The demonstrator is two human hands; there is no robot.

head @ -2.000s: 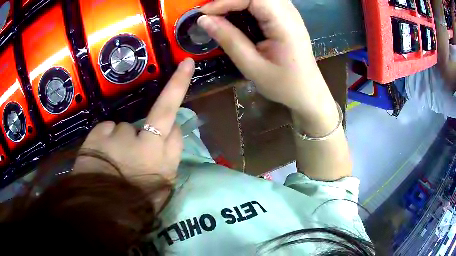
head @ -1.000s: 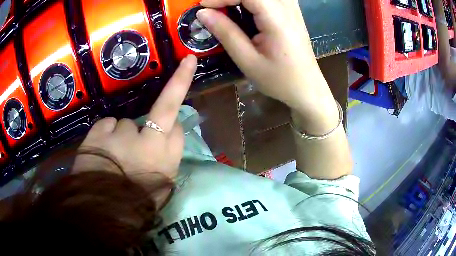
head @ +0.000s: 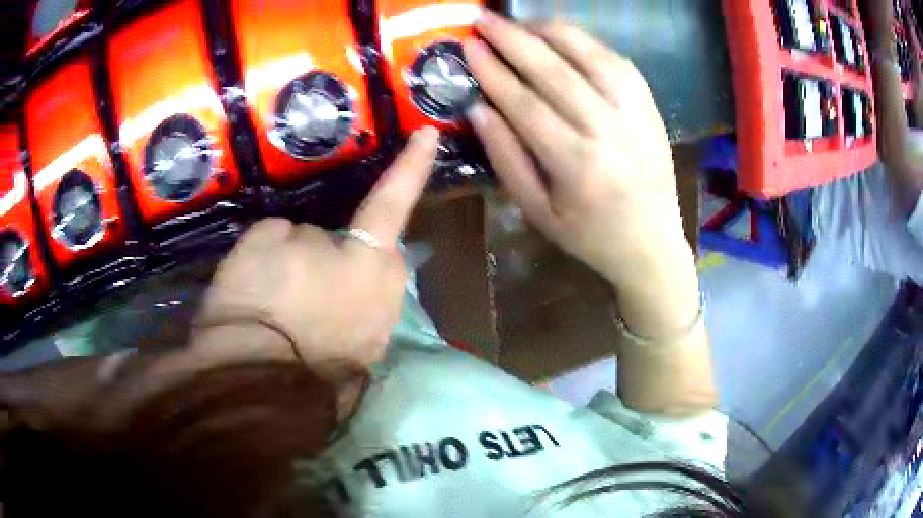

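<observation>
Glossy orange-red housings (head: 304, 46) sit in a row in the black blister tray (head: 231, 86) at the upper left. Each fully visible one has a black-and-silver trim disc in its recess. The rightmost disc (head: 442, 81) is fitted in the housing nearest my hands. My right hand (head: 582, 152) lies over that housing's right side, fingertips at the disc's right edge, holding nothing visible. My left hand (head: 314, 283) points its index finger at the housing's lower edge, just below the disc; its other fingers are curled, with nothing seen in them. The image is somewhat blurred.
A red foam tray (head: 757, 121) with black modules stands at the upper right. A person's arm (head: 899, 126) shows at the right edge. Brown cardboard (head: 552, 288) and a blue plastic stool or bin (head: 774, 238) are below the bench, above a grey floor.
The view has shifted, with the housings now further right and lower. My right hand has let go of its pinch at the rightmost disc and lies flatter, fingers extended. My left index finger still points below it.
</observation>
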